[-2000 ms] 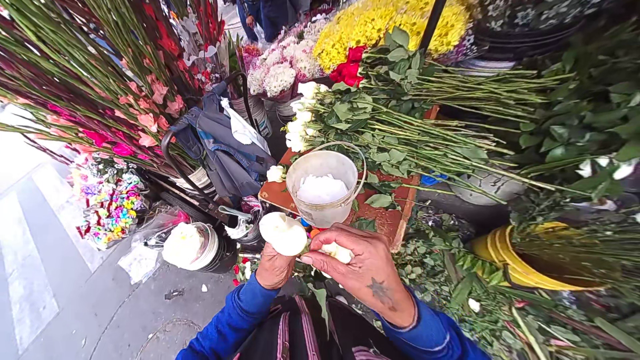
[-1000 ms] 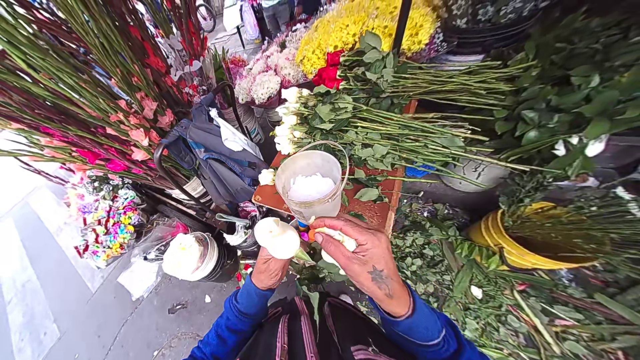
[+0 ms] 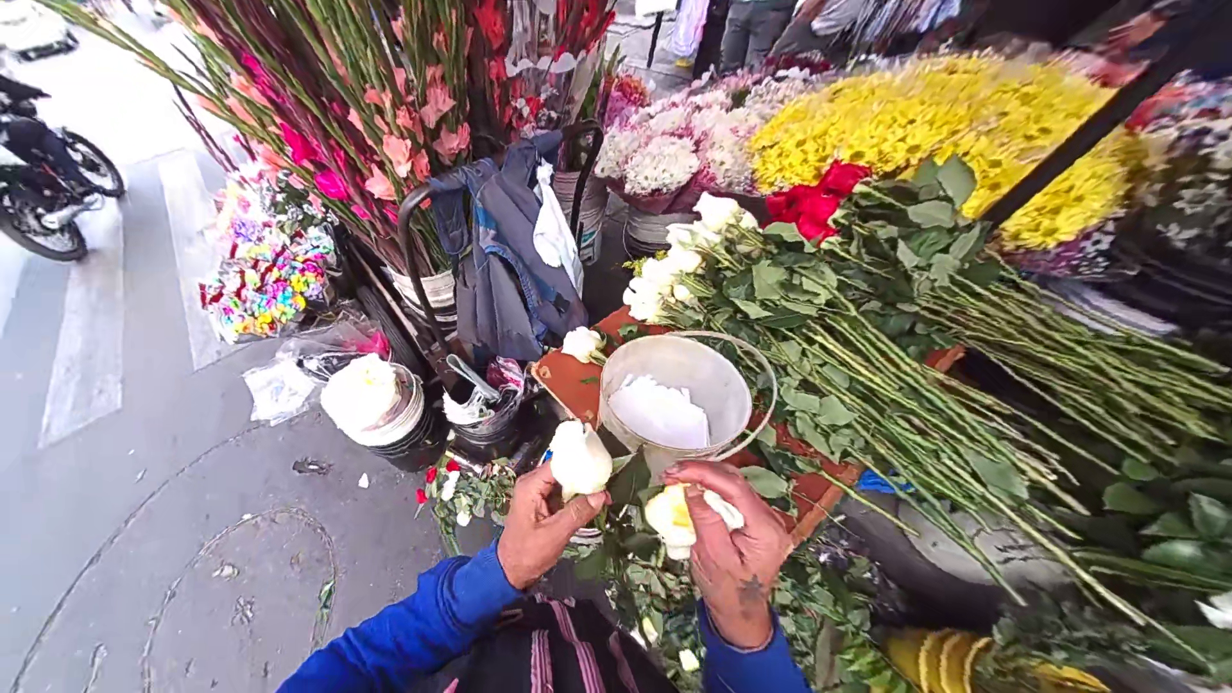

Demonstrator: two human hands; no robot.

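Note:
A white rose stands upright in my left hand, held just under its bloom by thumb and fingers. My right hand, to the right of it and a little apart, pinches loose white petals. Just beyond both hands is a translucent plastic bucket with white material inside, on a reddish-brown board. One white rose head lies beside the bucket. White roses with long green stems are laid across the board on the right, next to red roses.
Yellow flowers and pale chrysanthemums stand behind. A backpack hangs on a metal frame at left, near a bucket with a white bundle. Leaves and cuttings cover the ground at right. A motorcycle is on the street.
My hands have moved apart, and the right one now holds petals away from the rose. The view has turned left, and a motorcycle has come into it.

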